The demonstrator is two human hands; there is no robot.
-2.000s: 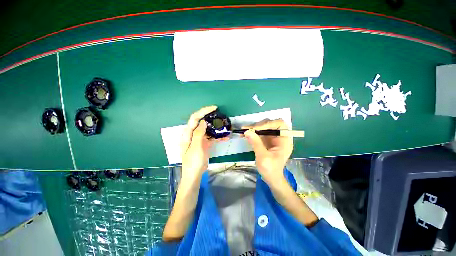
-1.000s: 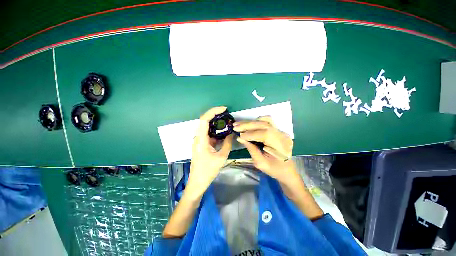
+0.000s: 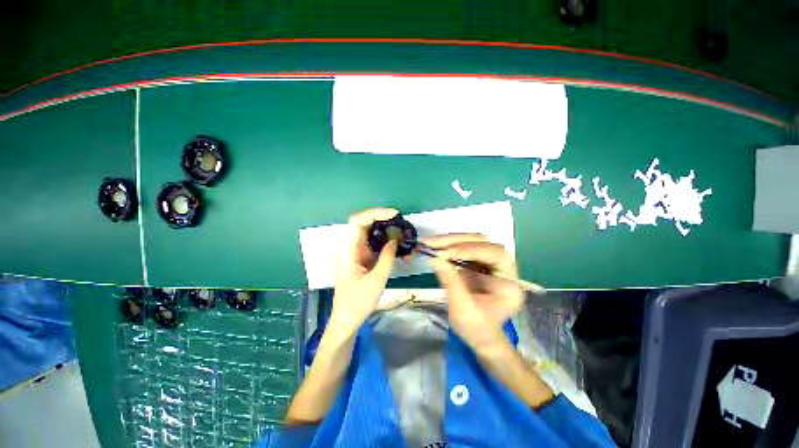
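Observation:
My left hand [image 3: 357, 273] holds a black lens module [image 3: 392, 236] between thumb and fingers, above the narrow white sheet [image 3: 324, 255]. My right hand [image 3: 480, 284] grips a thin tool that looks like tweezers [image 3: 469, 263]. Its dark tip is at the module's right side and its pale rear end points right. Whether the tip touches the module is too small to tell. Small white bone-shaped pieces [image 3: 673, 199] lie in a pile at the right, with a trail of strays towards the sheet.
A wider white sheet [image 3: 448, 117] lies near the red line. Three loose modules [image 3: 180, 205] are at the left. A clear blister tray [image 3: 210, 376] below the bench edge holds several modules. A dark grey bin [image 3: 664, 350] stands at right. More modules [image 3: 576, 10] are on the belt.
The tweezers, hidden behind my right hand a second ago, show again at the module. One more white piece lies between the near stray and the trail. The whole view has shifted slightly.

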